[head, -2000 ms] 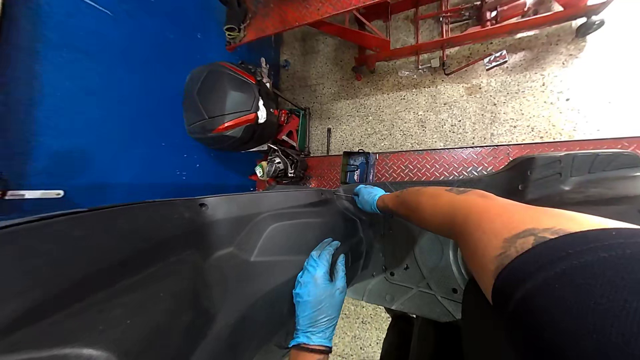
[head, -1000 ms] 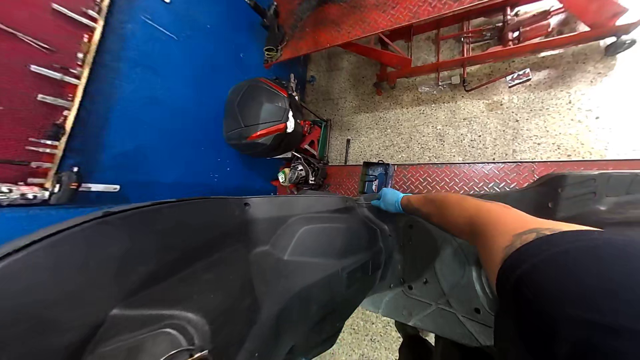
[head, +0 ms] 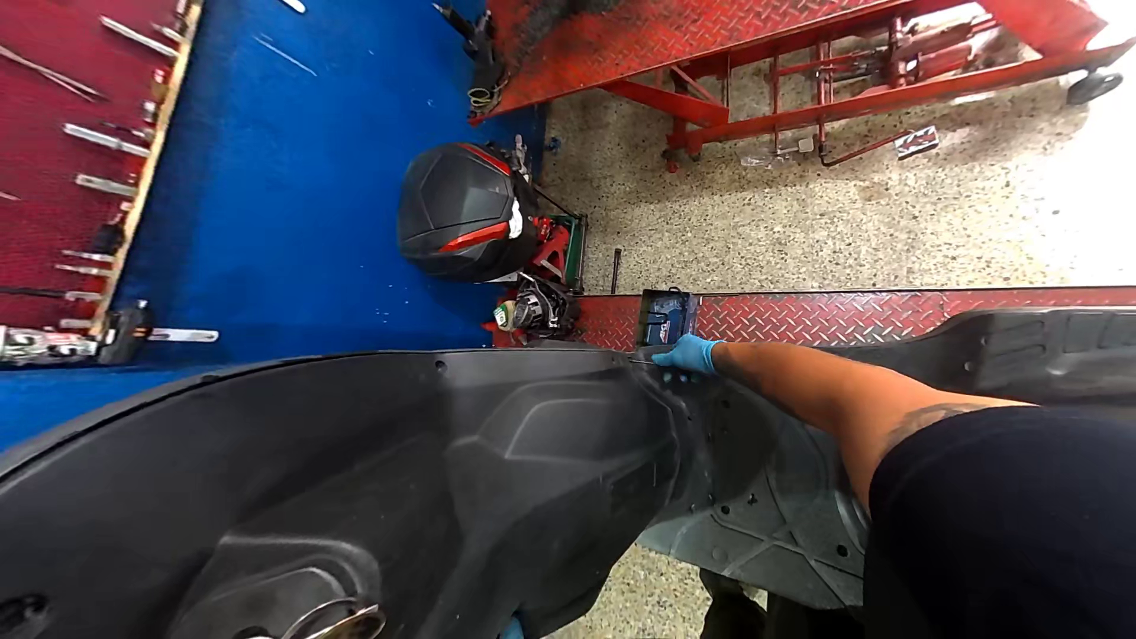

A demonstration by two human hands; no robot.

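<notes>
A large dark plastic vehicle body panel spans the lower left and centre. Beside it lies a grey ribbed panel with several holes. My right hand, in a blue glove, reaches in from the right and grips the upper edge where the two panels meet, its fingertips showing below the edge. Of my left hand, only a bit of blue glove shows under the panel at the bottom edge; its fingers are hidden. A curved shiny metal object is at the bottom left.
Beyond the panel's edge are a red diamond-plate platform with a blue tool case, and a black top case with red reflectors. A red lift frame stands above. Tools hang on a red board at the upper left.
My left hand, spread over the dark panel two seconds ago, has left its surface. My right hand stays at the upper edge. The view has shifted left, bringing the tool board in.
</notes>
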